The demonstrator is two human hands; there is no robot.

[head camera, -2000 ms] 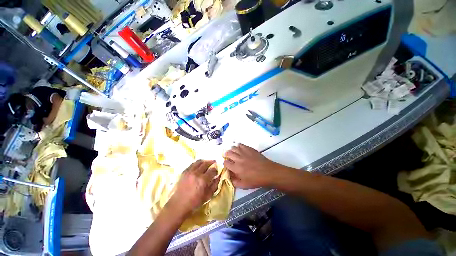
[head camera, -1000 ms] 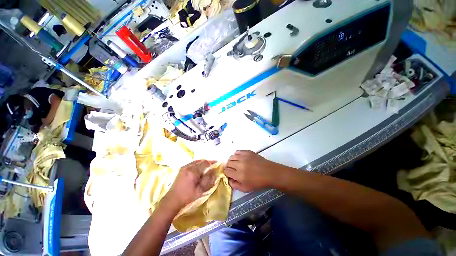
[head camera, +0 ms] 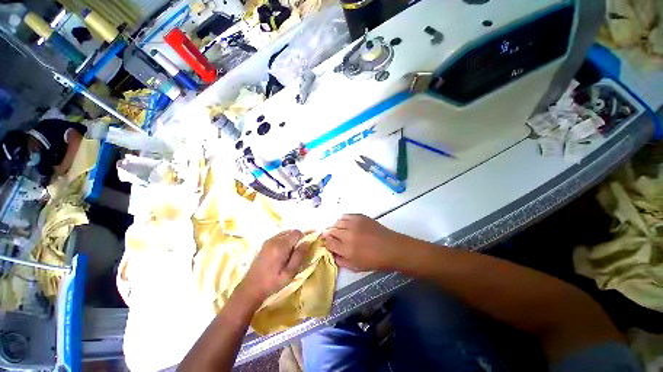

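A pale yellow garment piece [head camera: 229, 251] lies bunched on the table left of and below the needle area [head camera: 311, 193]. Part of it hangs over the table's front edge. My left hand [head camera: 276, 263] holds the cloth from the left. My right hand [head camera: 356, 243] pinches a fold of it close beside, with the fingertips just right of my left hand. Both hands are below the presser foot, apart from it. What lies between the fingertips is too small to tell. The white sewing machine head [head camera: 407, 120] stands behind the hands.
Blue snips [head camera: 382, 175], a green-handled tool [head camera: 401, 156] and a blue pen [head camera: 430, 148] lie on the machine bed. White labels [head camera: 568, 131] fill the tray at right. A red cone [head camera: 190, 57] and a clear bag [head camera: 312, 54] are behind. A person [head camera: 54, 149] sits at far left.
Both hands have moved slightly down from the needle area with the fold of cloth. The cloth near the front edge is spread wider below the fingers. The tools have stayed in place.
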